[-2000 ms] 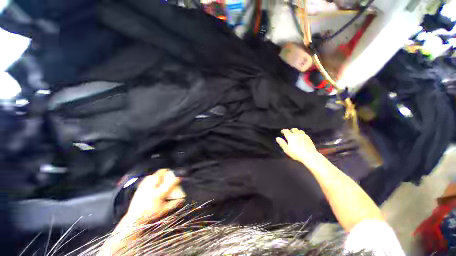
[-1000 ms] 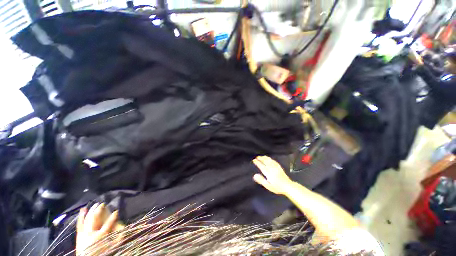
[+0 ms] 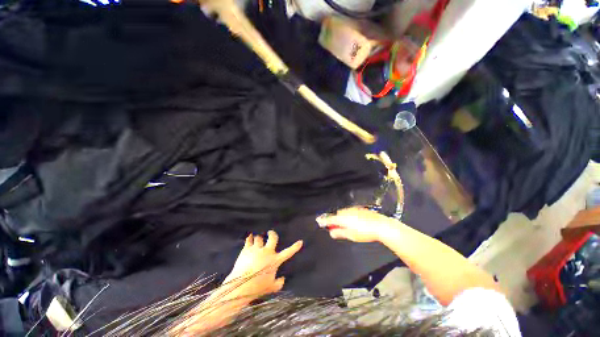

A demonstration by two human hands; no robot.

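Note:
The black garment (image 3: 197,131) with dark grey panels covers most of the view. My left hand (image 3: 260,263) lies on its lower part, fingers spread and nothing in it. My right hand (image 3: 349,226) is closed at the lower end of the steam hose (image 3: 332,115), where the iron is; the iron is mostly hidden under the hand, with a little red and a pale tip showing. The tan cord (image 3: 393,174) is knotted and loops down to the hand.
A brown-edged plate (image 3: 447,184) is right of my right hand. A box (image 3: 345,43) and red straps stand at the back. Loose black cloth (image 3: 552,131) heaps at the right. A red crate (image 3: 549,273) is at lower right. Hair covers the bottom edge.
My right hand has come onto the iron, which stood beside it a second ago, and the hose has swung down. My left hand has moved right across the cloth with its fingers spread.

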